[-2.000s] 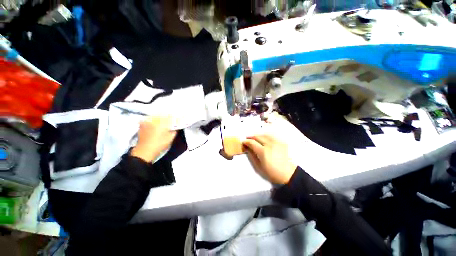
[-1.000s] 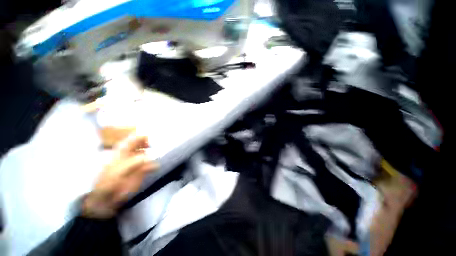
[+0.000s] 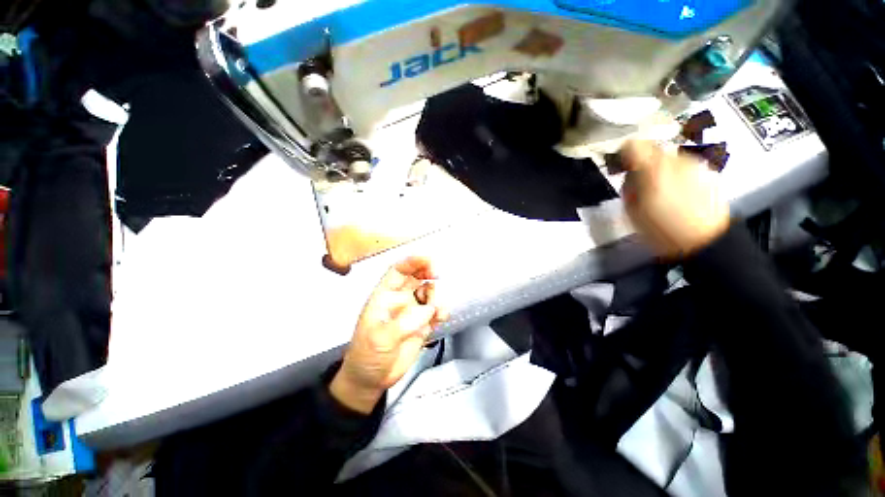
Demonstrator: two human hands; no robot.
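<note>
The white sewing machine [image 3: 427, 58] with a blue stripe and "JACK" lettering stands over the white table. My left hand [image 3: 383, 335] is raised at the table's front edge, palm partly up and fingers curled; whether its fingertips hold something small is unclear. My right hand [image 3: 674, 199] is blurred, low over the table's right part, beside small dark pieces [image 3: 713, 155]. A pale grey piece [image 3: 606, 221] lies just left of it. What its fingers hold is hidden. Black cut pieces [image 3: 514, 160] with stepped corners lie under the machine arm.
Black pieces [image 3: 175, 146] lie left of the machine head, and a long black heap [image 3: 60, 252] lies farther left. A tan-orange patch [image 3: 361, 243] is below the needle area. Pale and black fabric [image 3: 475, 388] hangs below the rounded table edge [image 3: 223, 398].
The pale panel with a black rectangle, left of the machine two seconds ago, no longer shows on the table. My right hand is now at the small dark pieces. The view has shifted.
</note>
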